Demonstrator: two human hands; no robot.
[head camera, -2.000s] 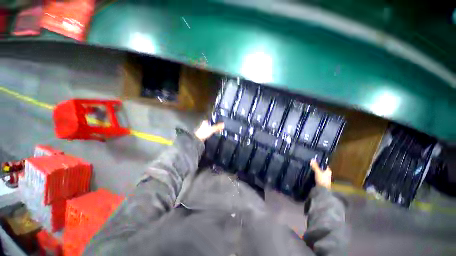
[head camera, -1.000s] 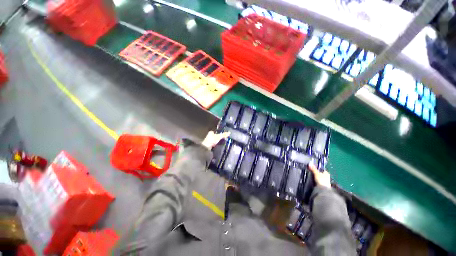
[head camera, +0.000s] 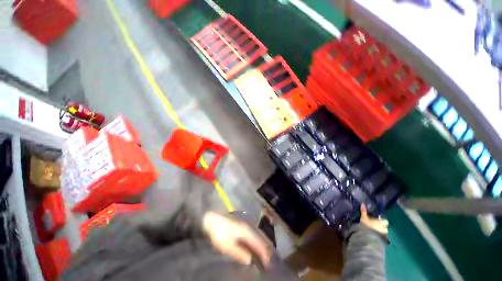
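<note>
The black blister tray (head camera: 330, 159) lies on the green bench beside the red trays, its pockets filled with black back covers. My right hand (head camera: 373, 222) holds the tray's near right edge, with the fingertips on the rim. My left hand (head camera: 236, 240) is off the tray, blurred, low in front of my body; whether it holds anything is unclear. A red phone tray (head camera: 297, 104) with open orange-yellow slots and some dark ones touches the blister tray's far left end. Another red tray with dark slots, the finished red tray (head camera: 234, 48), lies beyond it.
A tall stack of red trays (head camera: 352, 88) stands behind the blister tray. A carton (head camera: 314, 249) with black trays is below the bench edge. A red stool (head camera: 192, 153), stacked red trays (head camera: 115, 170) and a fire extinguisher (head camera: 82, 115) are at left. A grey pole (head camera: 457, 206) crosses at right.
The black blister tray came up from below the bench, held in both hands, and is now on the bench by the red trays. My left hand has let go and moved down towards my body.
</note>
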